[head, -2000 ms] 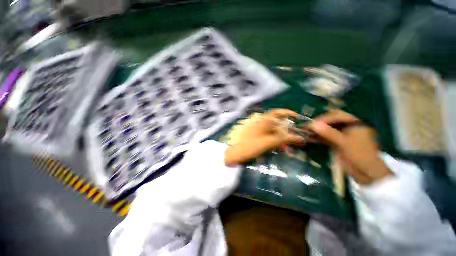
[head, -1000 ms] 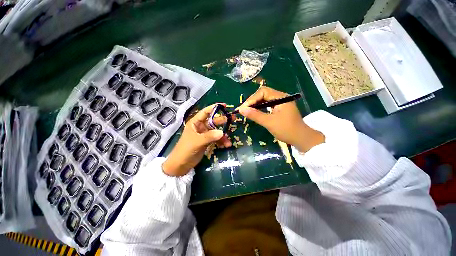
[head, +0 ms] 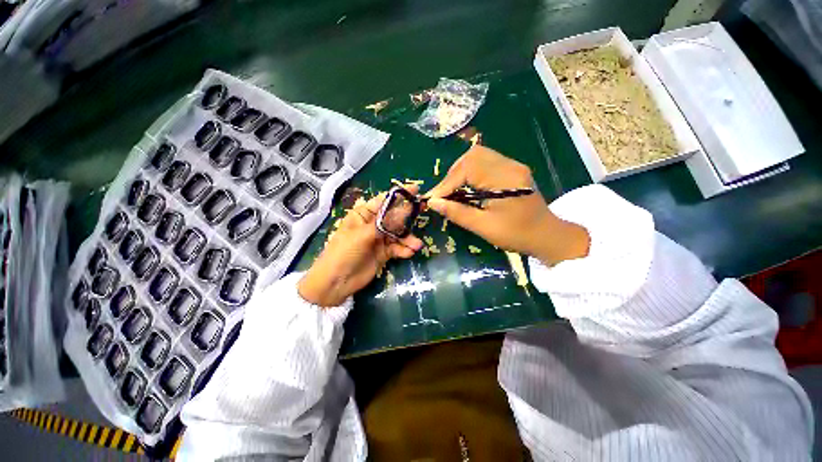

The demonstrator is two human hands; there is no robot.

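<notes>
My left hand [head: 351, 251] holds a black rounded-rectangle frame [head: 385, 215] with an open centre, tilted up above the bench. My right hand [head: 494, 206] grips a slim black pen-like tool [head: 505, 193]. Its tip end is at the right edge of the frame; the fingertips hide whether it touches. Loose cream slivers [head: 430, 245] lie on the dark green bench beneath and around my hands. A translucent white blister tray [head: 353, 135] at the left holds rows of similar black frames.
A white box [head: 586, 152] of tan pieces stands at the upper right, beside a white lid [head: 721, 99]. A clear crumpled bag [head: 451, 106] lies beyond my hands. A pale strip [head: 518, 271] lies near the bench's front edge. More trays [head: 31, 289] stand far left.
The view was blurred and turned differently two seconds ago. Since one second ago, the frame in my left hand has turned to show more of its opening, and the tool lies flatter.
</notes>
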